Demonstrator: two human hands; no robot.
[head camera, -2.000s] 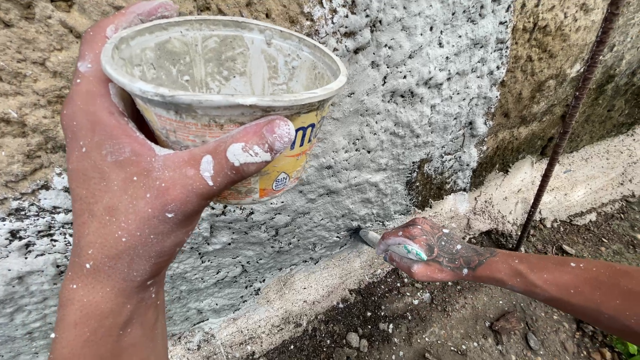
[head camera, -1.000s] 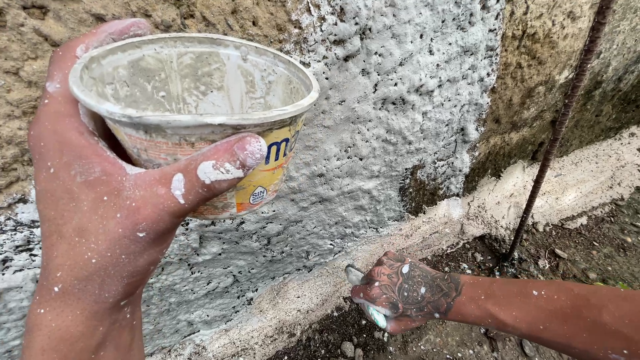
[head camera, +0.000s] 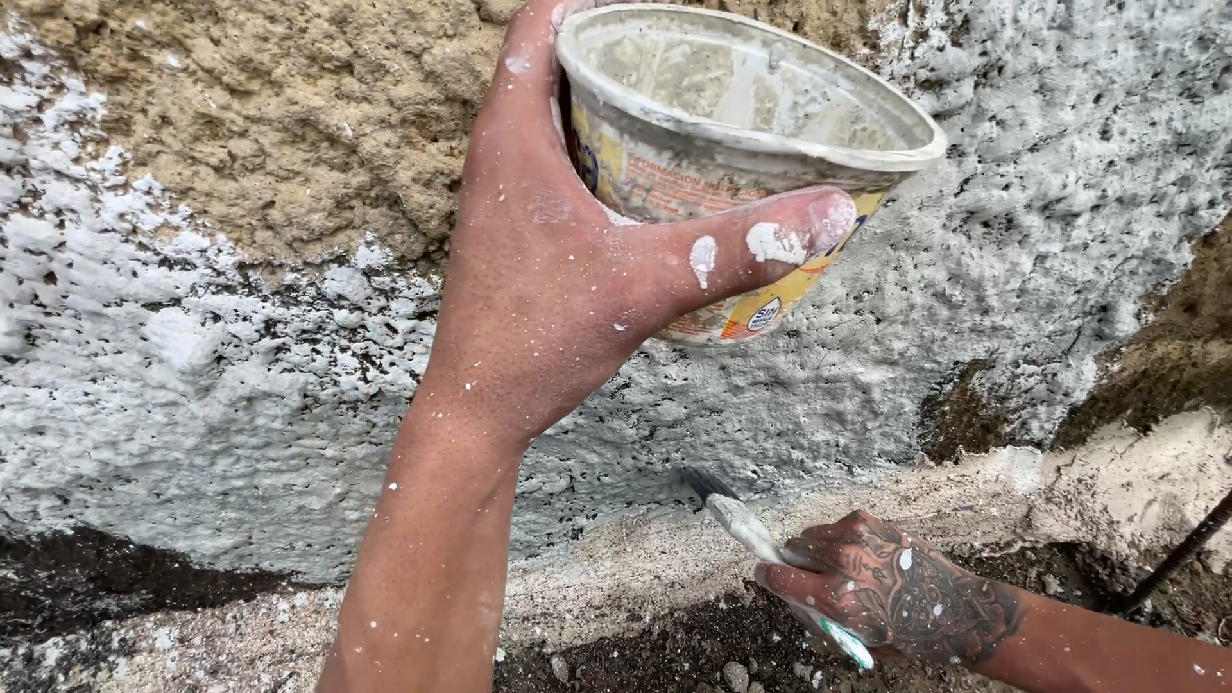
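My left hand (head camera: 568, 241), spotted with white paint, grips a round plastic tub (head camera: 712, 202) with its thumb across the printed side. The tub tilts, and pale paint coats its rim and inner wall. Lower right, my right hand (head camera: 866, 582) is closed around the handle of a paintbrush (head camera: 741, 525). The brush's dark bristles touch the foot of the rough wall (head camera: 597, 462), where grey-white paint meets the pale ledge. How much paint lies in the tub's bottom is hidden.
Bare tan wall (head camera: 289, 115) shows at the upper left, with brown patches at the right. A pale cement ledge (head camera: 577, 587) runs along the wall's base, above dark soil with pebbles (head camera: 736, 674). A rusty metal rod (head camera: 1184, 549) stands at the right edge.
The view has shifted left along the wall. The brush, mostly hidden in my right hand a second ago, now shows with its bristles against the wall. My left hand still holds the tub.
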